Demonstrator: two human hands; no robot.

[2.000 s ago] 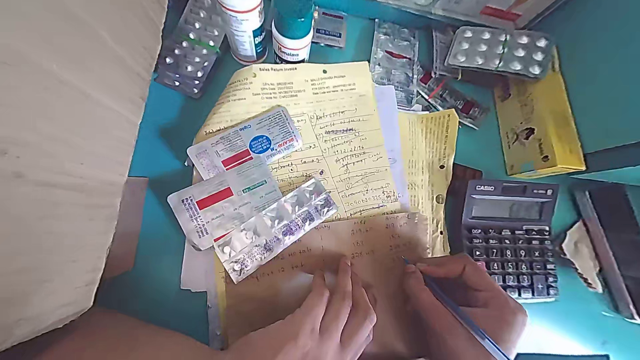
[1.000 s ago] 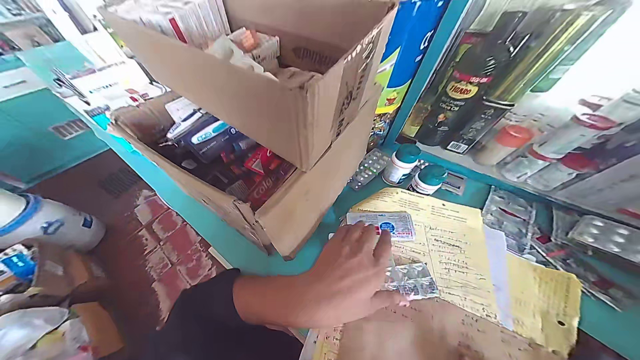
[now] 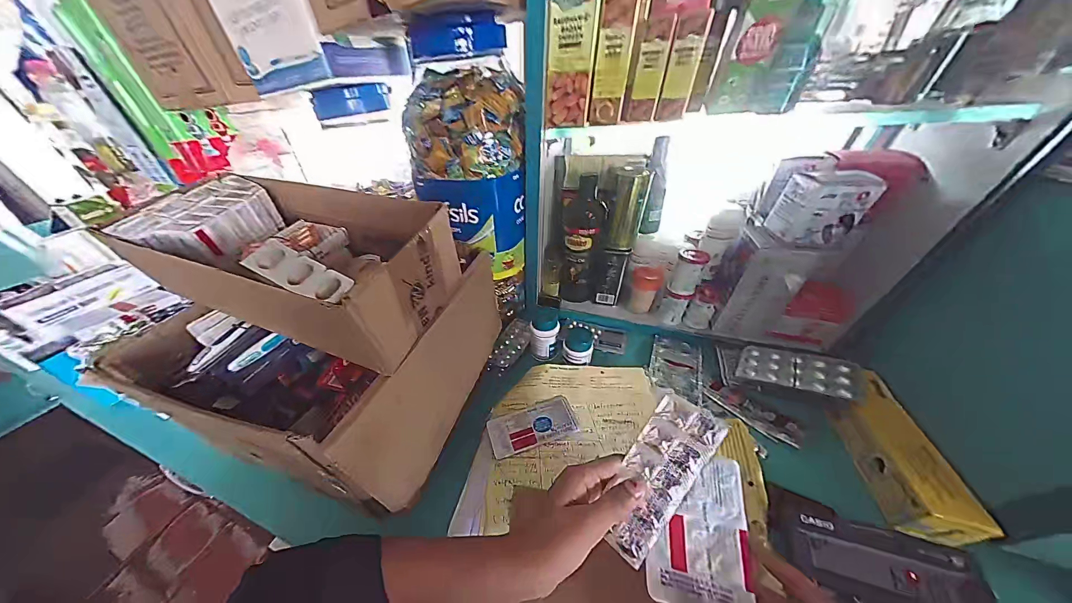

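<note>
My left hand [image 3: 578, 519] pinches a silver blister strip of tablets [image 3: 670, 469] between thumb and fingers, raised over the papers. Right beside it, a second blister strip with a red band [image 3: 703, 536] is at the fingers of my right hand [image 3: 783, 574], which shows only in part at the bottom edge; its grip is unclear. A third strip with a blue round mark [image 3: 533, 427] lies on the yellow handwritten sheets [image 3: 586, 385]. The Casio calculator [image 3: 879, 557] lies to the right of my right hand.
Two stacked open cardboard boxes [image 3: 402, 452] of medicine packs stand at left. Behind the papers are two small white bottles with teal caps [image 3: 545, 335]. More blister packs [image 3: 796, 373] and a yellow box [image 3: 913, 461] lie at right, below a glass-fronted shelf [image 3: 754, 335].
My left hand, last seen resting on strips on the papers, now holds a silver strip up. The red-banded strip has moved right. The pen seen earlier in my right hand is not visible. The view has swung.
</note>
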